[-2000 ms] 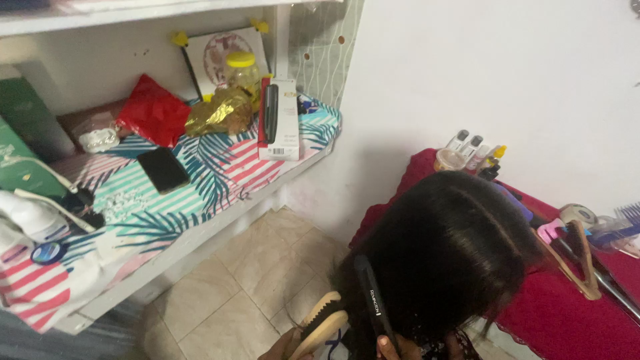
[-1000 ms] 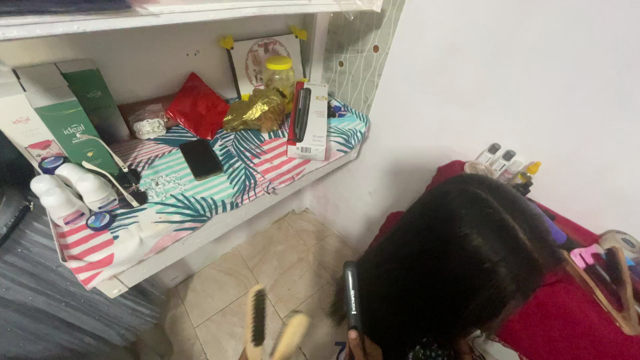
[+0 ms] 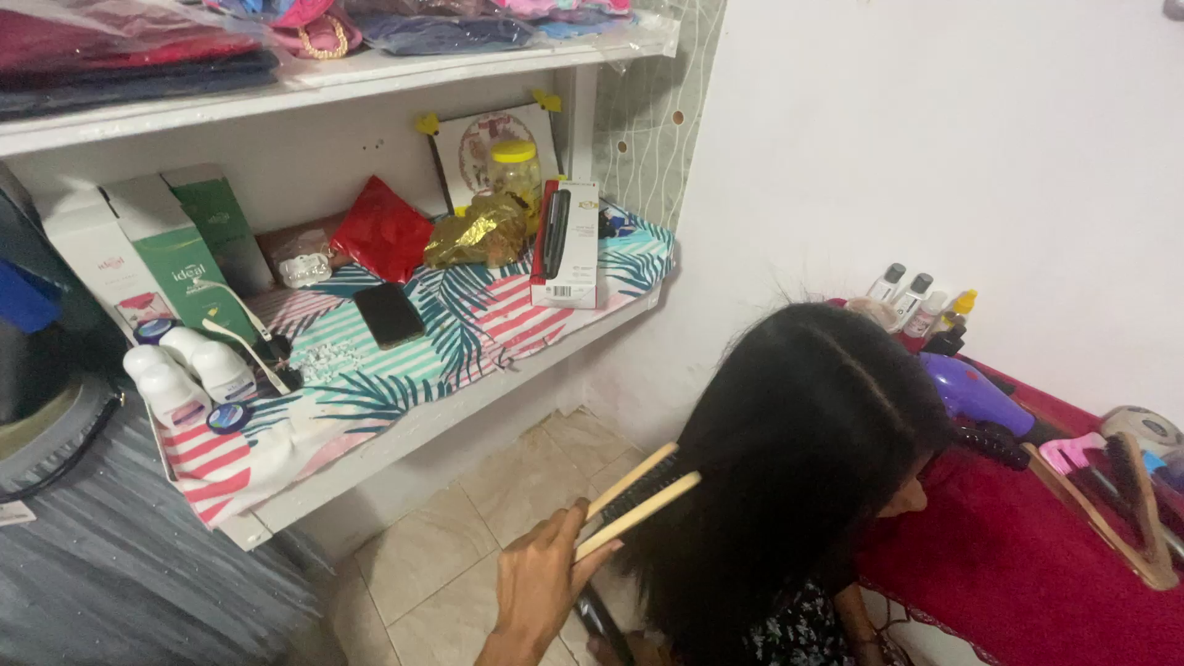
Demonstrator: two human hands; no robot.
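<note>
My left hand holds a hinged wooden straightening brush with dark bristles between its two arms. The brush's tips touch or lie just beside the long dark hair of a seated person, at the hair's left edge. My right hand, dim and partly hidden at the bottom edge, grips a black hair straightener below the brush. Whether the straightener's plates are together cannot be told. The person's head leans toward the red-covered table, and the hair shows a parting on top.
A shelf at left holds a phone, roll-on bottles, boxes and a straightener box. On the red-covered table at right are a purple hair dryer, a hinged wooden brush and small bottles. Floor tiles show between.
My left hand has brought the wooden brush up to the hair's edge. The straightener, upright beside the hair a second ago, is now lower and tilted. The view has shifted.
</note>
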